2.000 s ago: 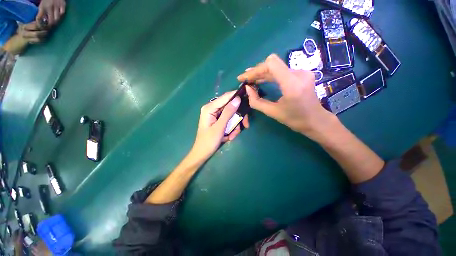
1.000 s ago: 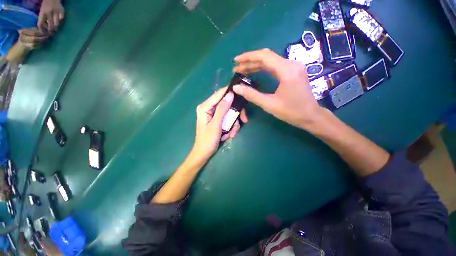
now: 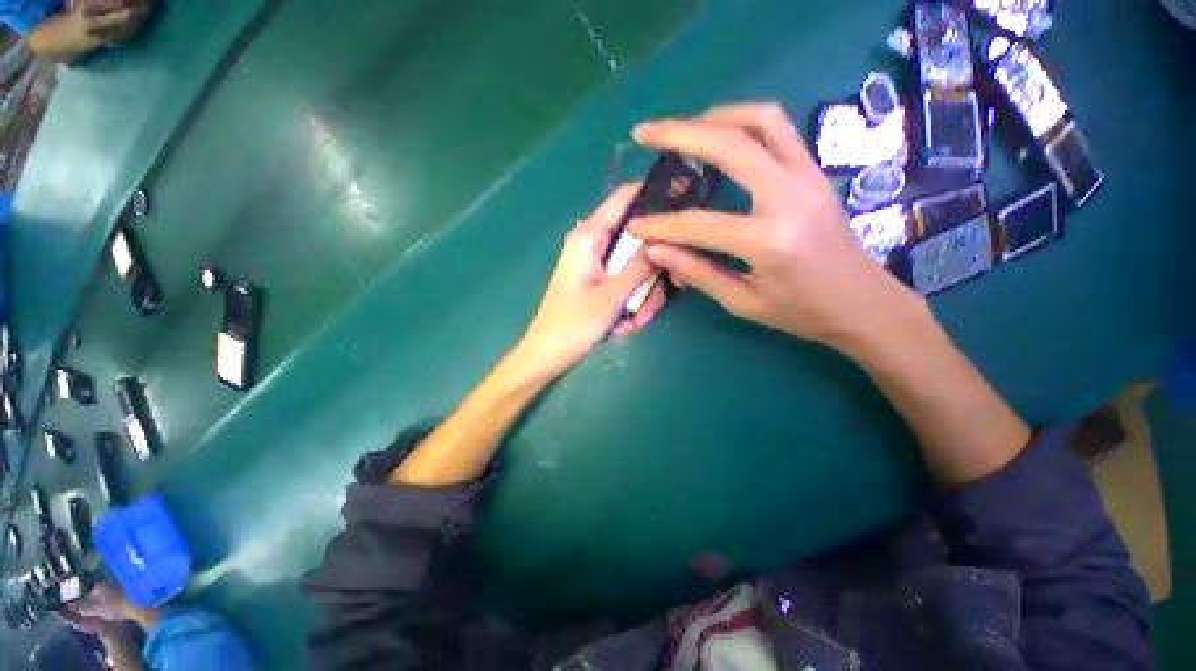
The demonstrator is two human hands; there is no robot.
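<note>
A black phone unit [image 3: 677, 185] with a bright white lower part is held at the centre, tilted up to the right. My left hand [image 3: 584, 295] grips its lower end, thumb over the white part. My right hand [image 3: 774, 223] is over the phone from the right, thumb and a fingertip at its middle, the upper fingers spread above its top end. Whether the right fingertips pinch a small part cannot be seen. Boards with dark displays [image 3: 954, 129] lie in a loose group at the upper right, with small white oval rings [image 3: 879, 98] beside them.
Phone units [image 3: 238, 336] lie spread on the green surface at left, several more at the lower left edge. A blue box-like thing [image 3: 142, 551] stands there, near another person's hand [image 3: 105, 606] and blue sleeve. Another hand [image 3: 92, 29] is at the top left. Brown cardboard [image 3: 1131, 492] is at right.
The phone is turned so more of its black top end shows. My right hand's fingers have spread and its fingertips moved down onto the phone's middle. Another person's arm has appeared at lower left.
</note>
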